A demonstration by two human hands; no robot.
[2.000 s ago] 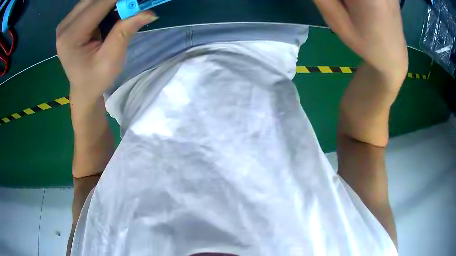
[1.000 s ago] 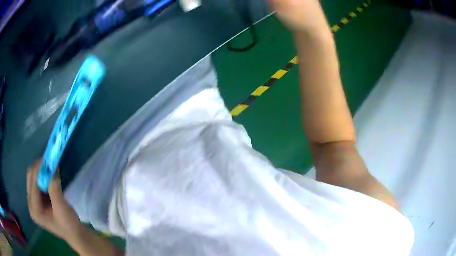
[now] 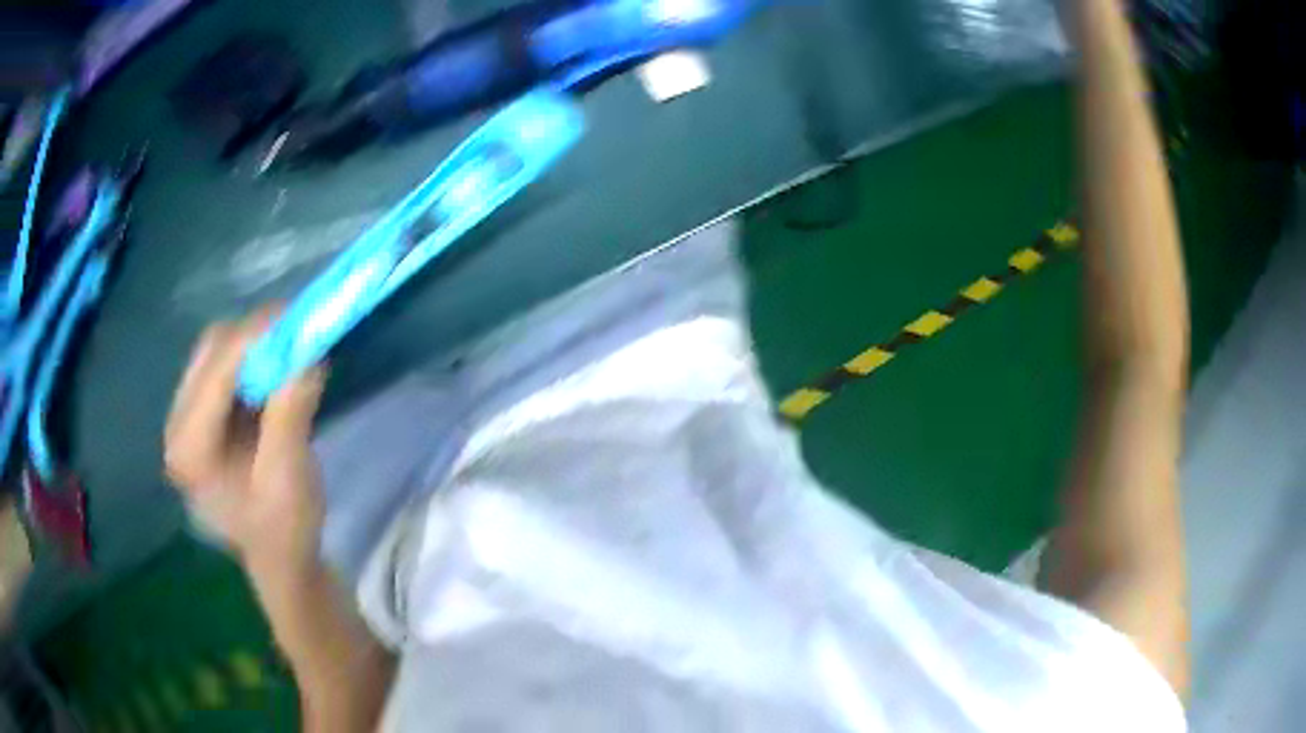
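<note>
My left hand (image 3: 251, 430) grips the lower end of a light blue casing shell (image 3: 408, 244). The shell is held at a slant over the dark green bench, its far end up and to the right, with silvery and dark detail along its open side. My right hand is cut off by the top edge at the right; only the forearm shows. The blue-and-black electric screwdriver (image 3: 480, 69) lies beyond the shell. A small white piece (image 3: 675, 75) is beside it. The picture is blurred.
Several light blue handles (image 3: 65, 322) lie at the left, with a red thing (image 3: 55, 518) below them. A rounded dark piece (image 3: 241, 89) is at the upper left. Clear crinkled plastic (image 3: 1003, 29) is at the upper right. The bench edge (image 3: 702, 229) runs diagonally above the white garment.
The view has swung. My left hand and the shell appear further right and higher, the shell tilted flatter. The right forearm has shifted right and its hand has left the picture. More blue handles show left.
</note>
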